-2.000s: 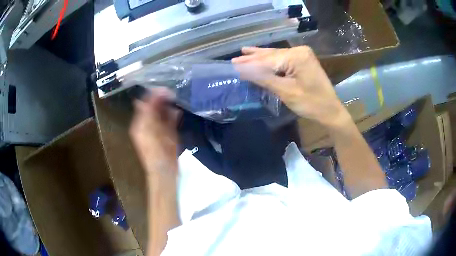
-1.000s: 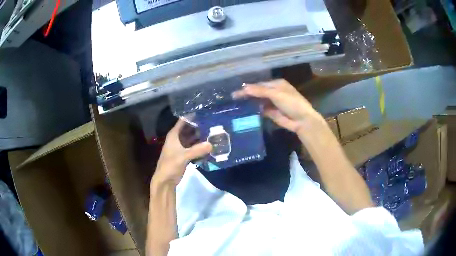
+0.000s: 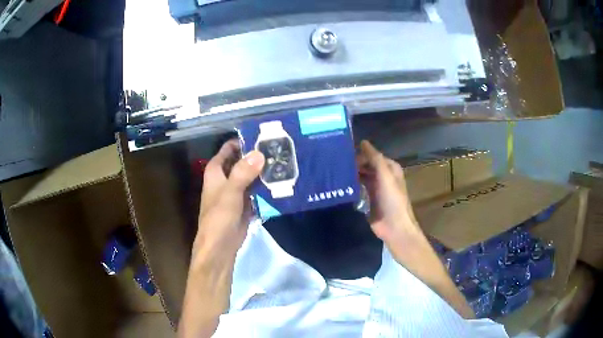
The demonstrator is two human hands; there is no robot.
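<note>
A navy smartwatch box (image 3: 317, 162) is held in front of the sealer, its face with the pale watch picture and light-blue patch up towards me. My left hand (image 3: 228, 178) is shut on its left edge, thumb on the face beside the watch. My right hand (image 3: 383, 188) is at its right edge, fingertips partly behind it. Clear film shows at the box's lower right corner and left edge. The heat sealer (image 3: 264, 56) lies straight ahead, its sealing jaw (image 3: 410, 99) just beyond the box's top edge.
The receiving carton (image 3: 73, 231) at left holds a few navy boxes (image 3: 118, 254). The supply carton (image 3: 489, 204) at right holds several film-wrapped navy boxes (image 3: 506, 270). Small brown cartons (image 3: 426, 178) stand beyond it. The film carton (image 3: 539, 72) with clear plastic is beside the sealer.
The box has turned from its film-wrapped side to the watch face and been raised towards the jaw. My right hand has moved from the film above the box down to its right edge.
</note>
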